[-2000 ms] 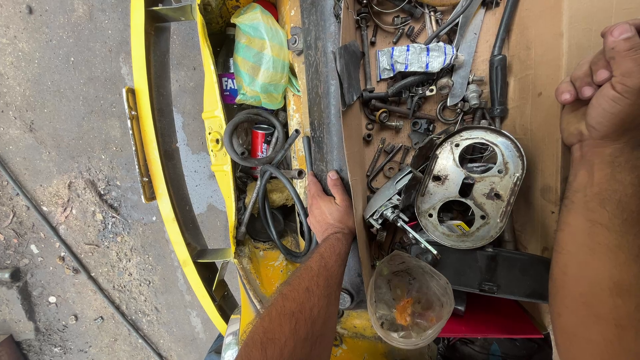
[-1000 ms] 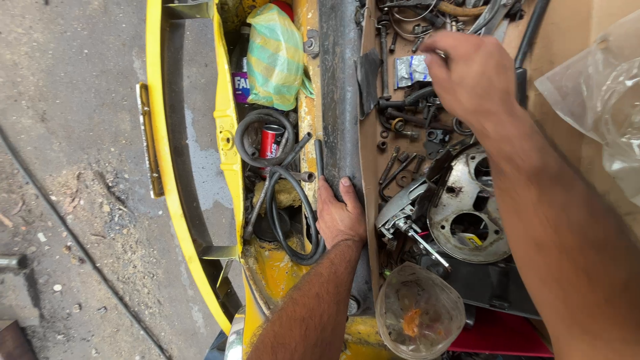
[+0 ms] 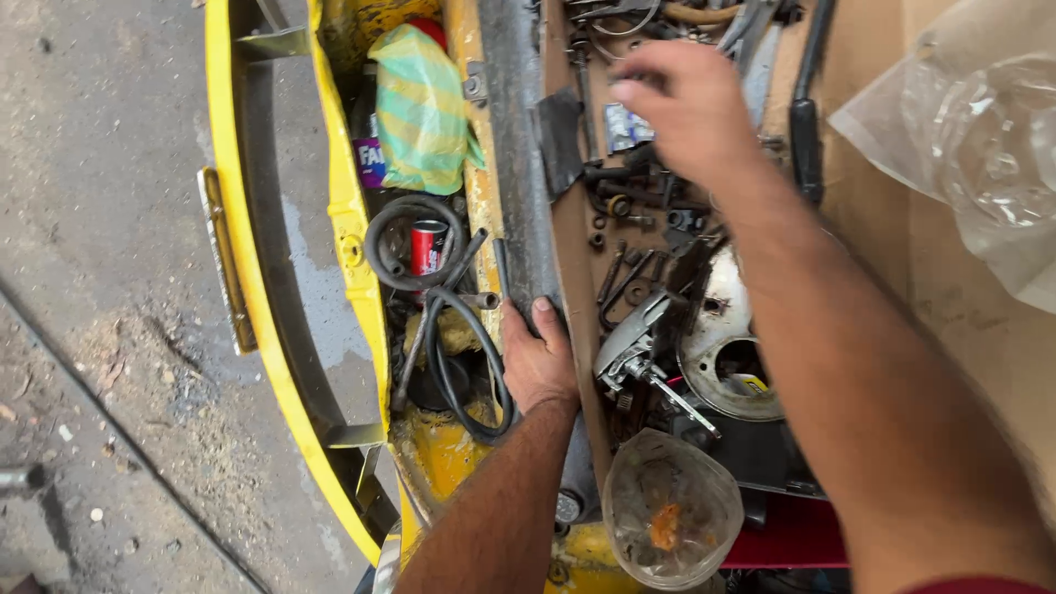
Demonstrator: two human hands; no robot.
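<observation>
My left hand rests on the dark metal rail beside the cardboard box wall, fingers spread and thumb raised; it holds nothing that I can see. Over the upper part of the box hangs my right hand, blurred, with thumb and fingertips brought close together around what may be a small dark thing. Below it are a blue and silver blister pack, partly covered, and loose bolts, nuts and washers. A round-holed metal plate lies partly hidden under my right forearm, next to a grey metal part with a threaded rod.
A clear plastic bag lies on the cardboard at right. A clear plastic container with orange residue stands at the box's lower end. Left of the rail are black hoses, a red can, a striped bag and a yellow bumper.
My right hand has moved from the box's right side to above the small parts. A clear plastic bag now shows at right. My left hand remains on the rail.
</observation>
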